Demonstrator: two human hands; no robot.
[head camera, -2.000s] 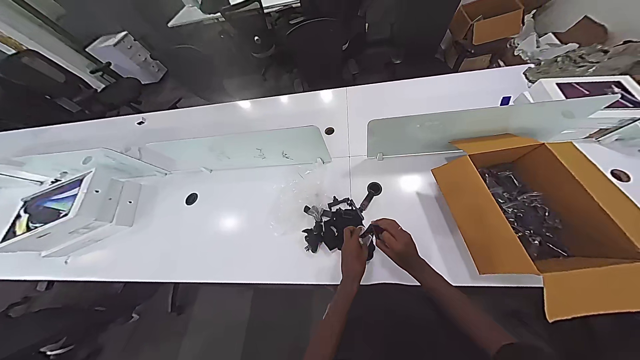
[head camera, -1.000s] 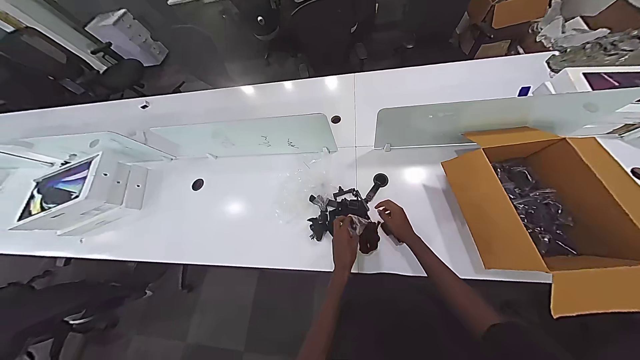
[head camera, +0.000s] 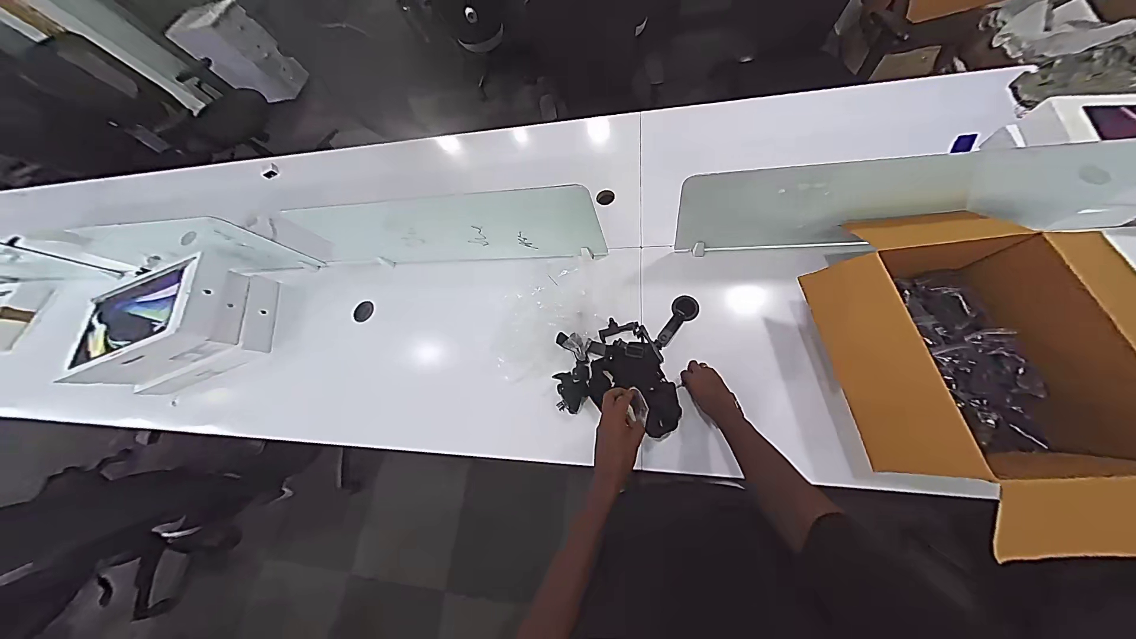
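A cluster of black mount-like parts (head camera: 632, 359) lies on the white desk (head camera: 461, 390), with a round-ended black arm (head camera: 682, 312) pointing away at its upper right. My left hand (head camera: 621, 413) is at the near side of the cluster, its fingers closed around a small piece of clear plastic. Just right of the cluster, my right hand (head camera: 710, 390) has its fingertips together near a small dark thing, too small to name; whether it is held does not show. Crumpled clear plastic bags (head camera: 541, 328) lie behind and left of the parts.
An open cardboard box (head camera: 852, 364) holding bagged dark parts (head camera: 976, 364) stands on the right. Frosted glass dividers (head camera: 453, 229) run along the desk's middle. White boxes with a printed picture (head camera: 222, 306) are stacked at left. An office chair (head camera: 133, 524) stands below the desk's near edge.
Both hands were close together at the parts two seconds ago; my right hand has since moved away to the right. The view has shifted slightly.
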